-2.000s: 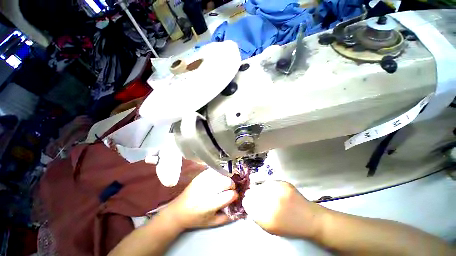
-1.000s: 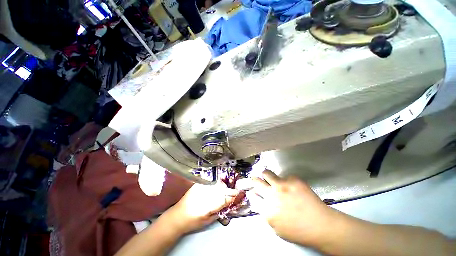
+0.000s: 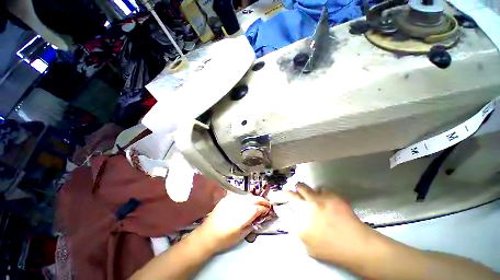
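Observation:
The cream-white sewing machine (image 3: 351, 104) reaches in from the right. My left hand (image 3: 236, 217) grips a small bunched piece of speckled red tweed (image 3: 266, 214) just in front of the presser foot (image 3: 253, 183). My right hand (image 3: 323, 219) is beside it on the right, fingertips near the presser foot; glare washes them out, so what they hold is unclear. The rust-brown lining (image 3: 159, 199) lies at the left in folds, with a small dark tab (image 3: 128, 208) on it and white-backed edges behind.
A roll of white tape (image 3: 205, 82) sits on the front of the machine head. A size label strip (image 3: 447, 139) and a black strip (image 3: 436, 172) hang on the arm. Blue fabric (image 3: 290, 27) lies behind the machine. Dark garment heaps are at the far left.
The camera view has shifted. My hands stay close to the presser foot; my right hand has turned from a closed shape to more extended fingers, and the tweed between the hands shows less.

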